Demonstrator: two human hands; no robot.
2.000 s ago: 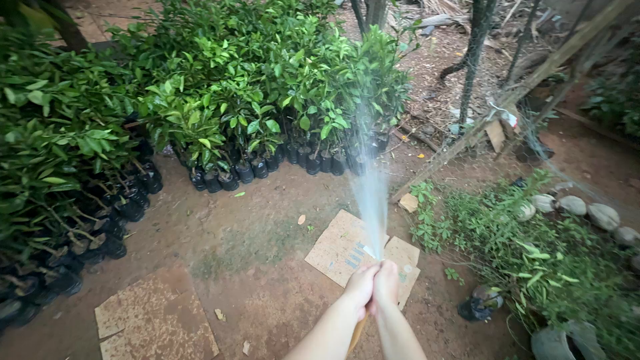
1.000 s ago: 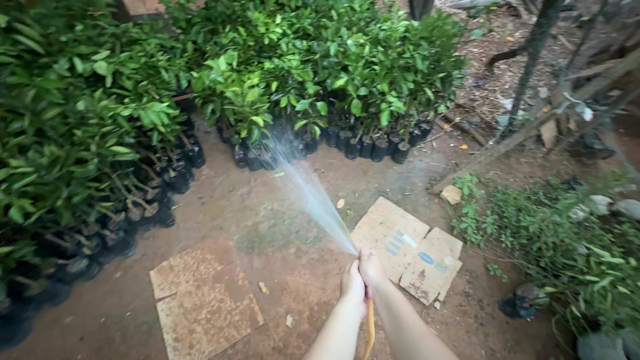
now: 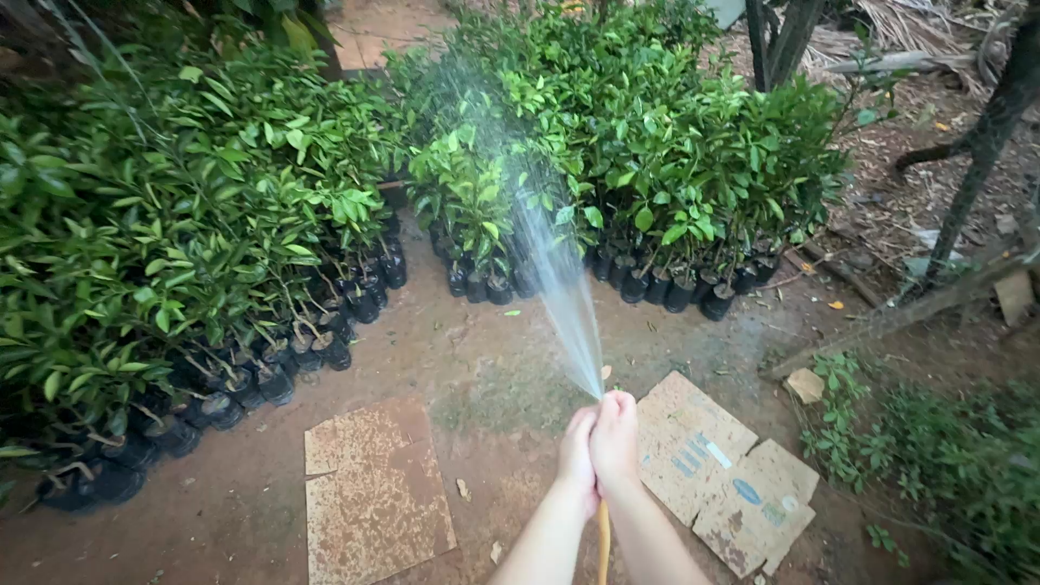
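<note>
My left hand (image 3: 578, 455) and my right hand (image 3: 615, 435) are clasped together around the end of a yellow-orange hose (image 3: 604, 540), whose lower part hangs between my forearms. The fingers hide the hose's mouth. A fan of water (image 3: 561, 284) leaves it, pointing forward and a little left, and its spray falls over the leafy saplings (image 3: 479, 179) of the middle group. These saplings stand in black plastic grow bags (image 3: 681, 294). A second dense group of saplings (image 3: 203, 219) in similar black bags (image 3: 244, 388) fills the left side.
Two flattened cardboard sheets lie on the damp reddish soil: a stained one (image 3: 374, 496) at lower left and a torn, printed one (image 3: 723, 471) right of my hands. A slanting wooden pole (image 3: 902, 313), a stone (image 3: 805, 385), low weeds (image 3: 959, 455) and thin trunks (image 3: 987, 142) stand or lie at right.
The water jet swung from upright to low left, onto the bags' bases and soil; now it reaches higher, over the middle saplings' leaves. Both hands have stayed clasped on the hose.
</note>
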